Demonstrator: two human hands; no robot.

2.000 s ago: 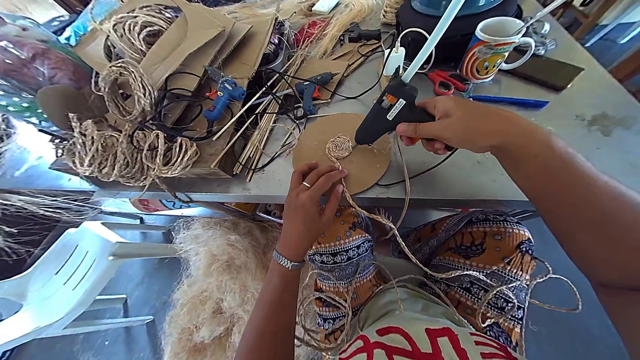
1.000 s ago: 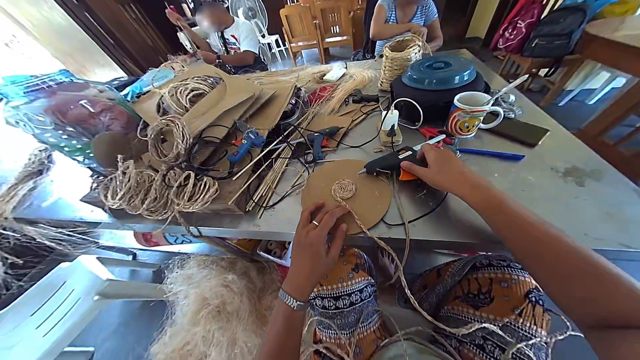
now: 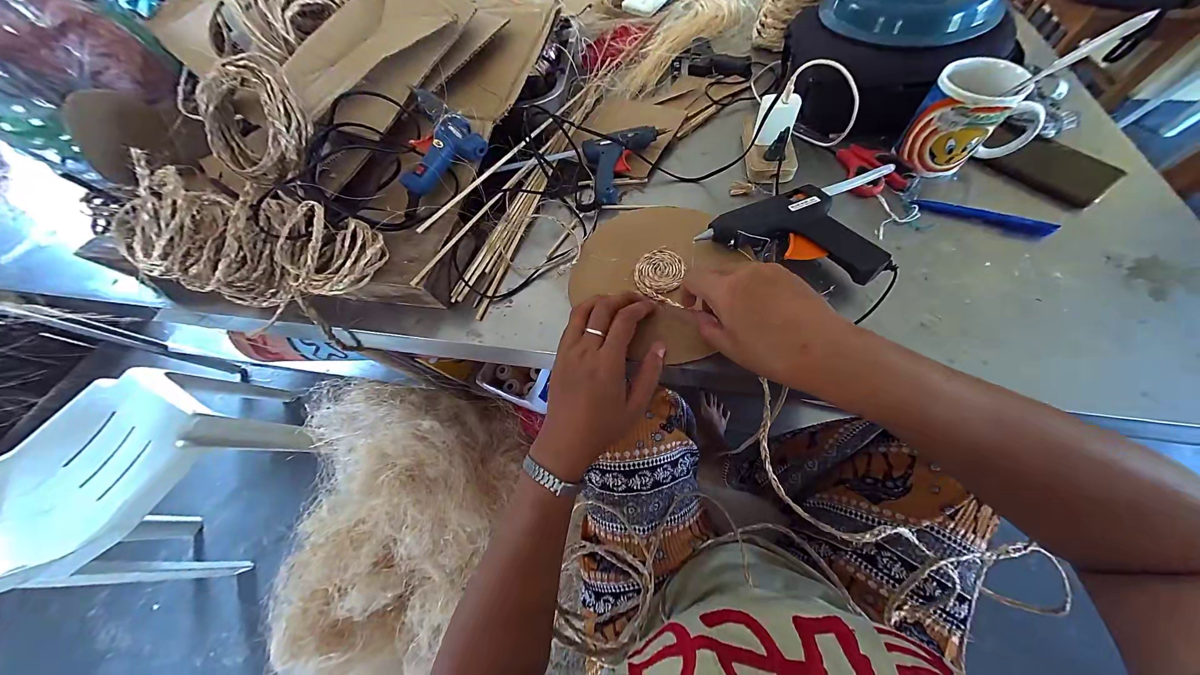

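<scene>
A small flat coil of braided natural-fiber cord (image 3: 660, 272) lies on a round cardboard disc (image 3: 614, 239) at the table's front edge. My left hand (image 3: 605, 361) presses its fingertips on the disc just below the coil. My right hand (image 3: 764, 314) pinches the cord at the coil's lower right side. From under my right hand the loose cord (image 3: 773, 469) hangs over the edge and loops across my lap. A black hot glue gun with an orange trigger (image 3: 797, 230) lies on its side behind my right hand, its nozzle over the disc's right part.
Two blue glue guns (image 3: 445, 155), thin sticks (image 3: 516, 220) and black cables lie left of the disc. Rope bundles (image 3: 244, 234) and cardboard sheets (image 3: 375, 47) fill the left. At the right are red-handled scissors (image 3: 867, 169), a mug (image 3: 961, 117) and a blue strip (image 3: 989, 218).
My right hand has let go of the black glue gun, which now lies on the table, and has moved left to the cord beside the coil. The view has tilted down again.
</scene>
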